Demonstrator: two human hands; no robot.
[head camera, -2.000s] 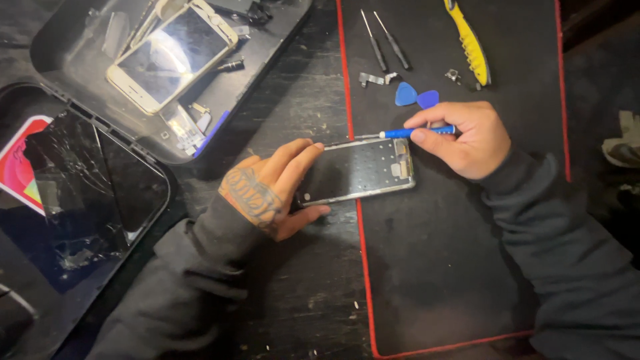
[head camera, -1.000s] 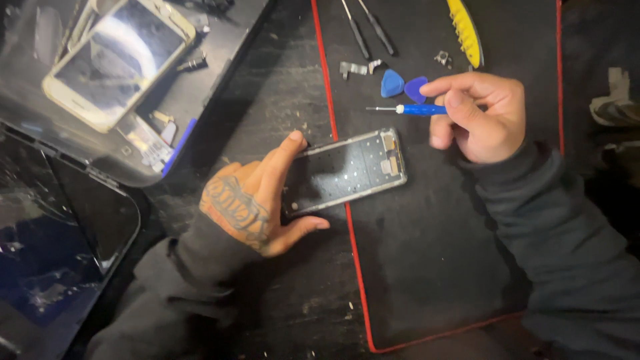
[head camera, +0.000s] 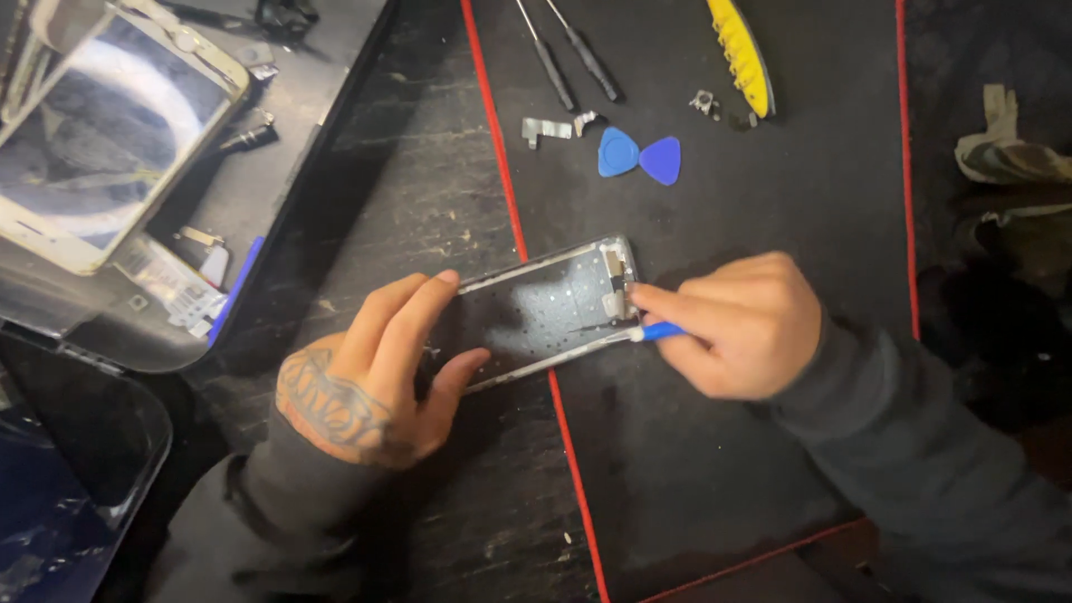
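Note:
A smartphone display panel (head camera: 536, 310) with a pale metal edge lies across the red border of the mat, its dotted dark face up. My left hand (head camera: 381, 377) grips its left end, fingertips on the upper edge and thumb near the lower edge. At the other end, my right hand (head camera: 729, 327) holds a small screwdriver with a blue handle (head camera: 662, 331). The driver's thin shaft points left over the panel's lower right part. My right index finger reaches to the small flex parts (head camera: 615, 285) at the panel's right end; whether it touches them is unclear.
Two blue opening picks (head camera: 618, 152) (head camera: 661, 160), two dark screwdrivers (head camera: 548, 71) (head camera: 590, 67), small metal brackets (head camera: 546, 130) and a yellow-handled tool (head camera: 744, 54) lie on the red-edged black mat (head camera: 804, 201). A white phone (head camera: 117, 134) and loose parts fill a black tray (head camera: 314, 126) at upper left.
My right hand has moved from beside the picks down to the panel's right end, with the blue screwdriver still in it. My left hand stays on the panel.

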